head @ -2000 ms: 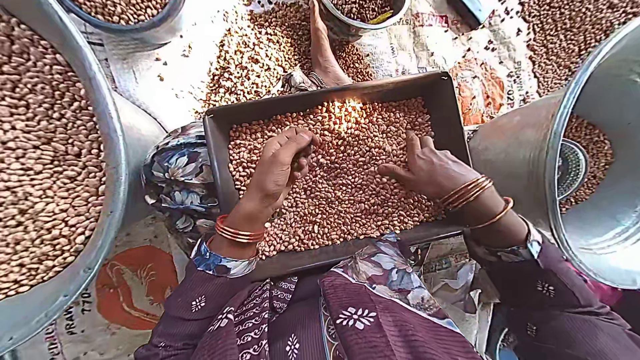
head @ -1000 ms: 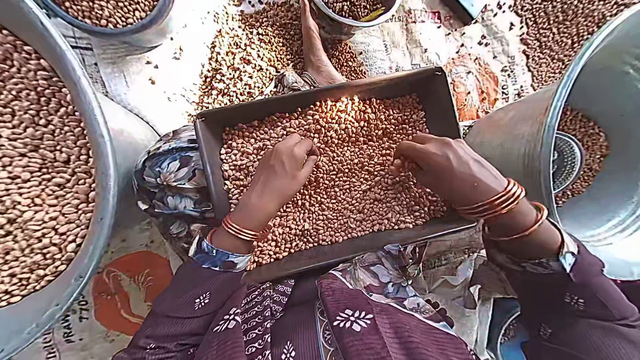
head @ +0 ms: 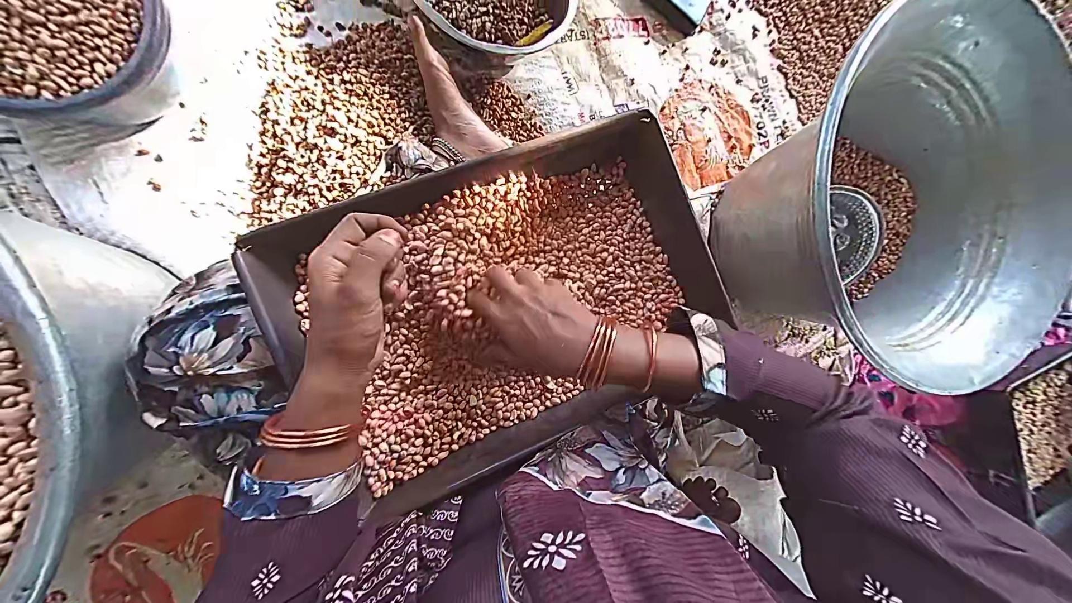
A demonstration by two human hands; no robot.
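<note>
A dark rectangular tray (head: 276,314) full of reddish-brown peanut kernels (head: 469,377) rests tilted across my lap. My left hand (head: 356,268) is held over the tray's left side with its fingers curled in; whether something is inside them cannot be seen. Near the middle of the tray my right hand (head: 532,322) has its fingertips down among the kernels, and its palm is hidden. Both wrists wear orange bangles.
A metal bucket (head: 779,226) with kernels and a perforated disc (head: 854,234) leans at right. Kernel-filled metal tubs (head: 59,402) stand at left. Beyond the tray, a bare foot (head: 452,100) lies by loose kernels (head: 318,134) and a small bucket (head: 502,46).
My right hand has moved left towards the tray's middle, into the kernels, nearer my left hand. The view has shifted.
</note>
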